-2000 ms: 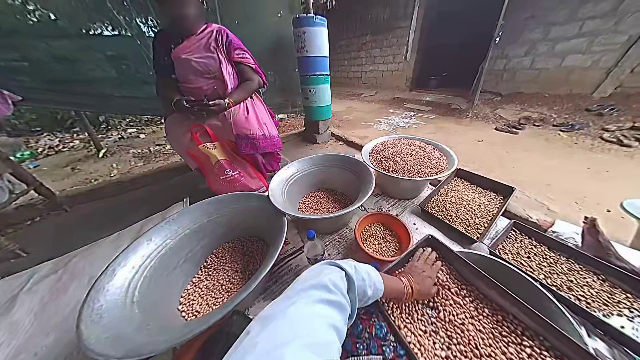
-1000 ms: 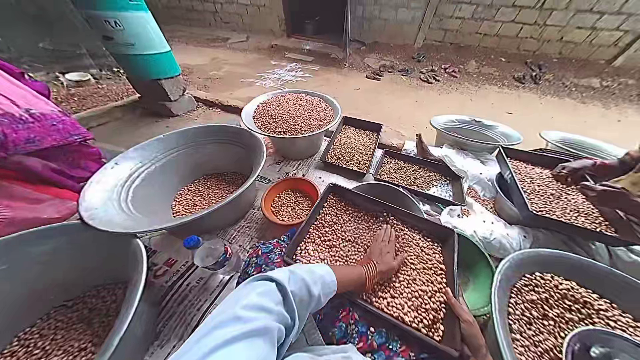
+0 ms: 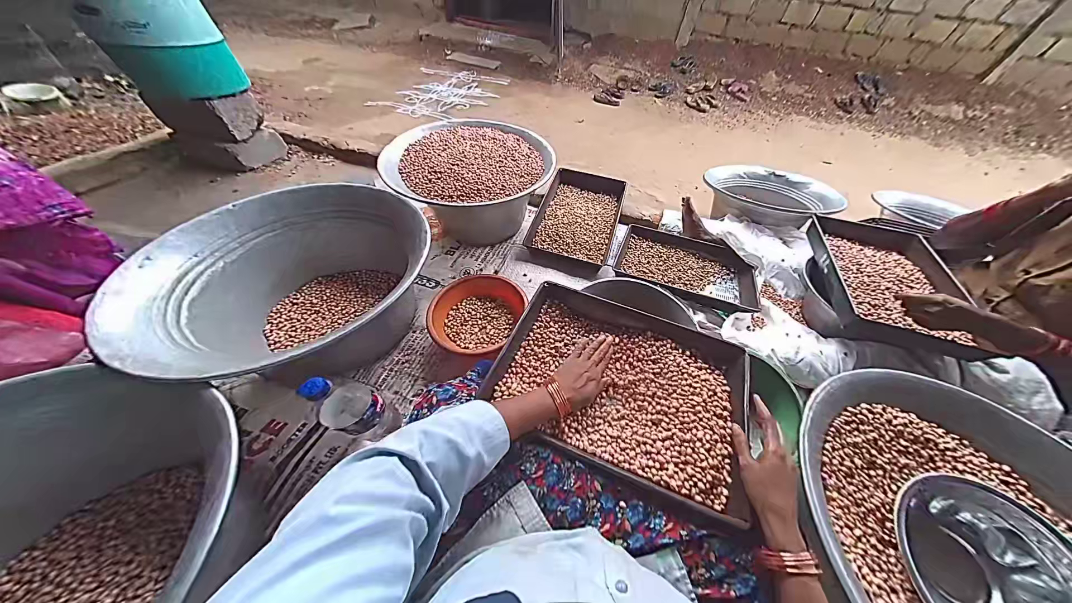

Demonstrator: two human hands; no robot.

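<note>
A dark metal tray (image 3: 615, 481) of reddish-brown nuts or seeds (image 3: 657, 410) lies on my lap, over a floral cloth. My left hand (image 3: 584, 374) rests palm down on the nuts in its left half, fingers extended, bangles at the wrist. At the tray's right edge is my right hand (image 3: 764, 465), thumb and fingers against the outer side; whether it grips the rim is hard to tell. Just left of the tray sits an orange bowl (image 3: 435, 322) of paler nuts. A green basin (image 3: 779, 402) shows partly behind the right hand.
Large metal basins of nuts stand at left (image 3: 167, 293), lower left (image 3: 222, 419), back (image 3: 502, 213) and right (image 3: 821, 402); the right one holds a metal bowl (image 3: 988, 536). Beyond are two small trays (image 3: 578, 219) (image 3: 687, 264). A plastic bottle (image 3: 356, 410) lies left. A person's hand (image 3: 963, 318) is over another tray (image 3: 879, 280).
The view has swung right and down since the earliest frame. My left hand has moved toward the tray's left part since one second ago. The other person's hands have shifted over their tray.
</note>
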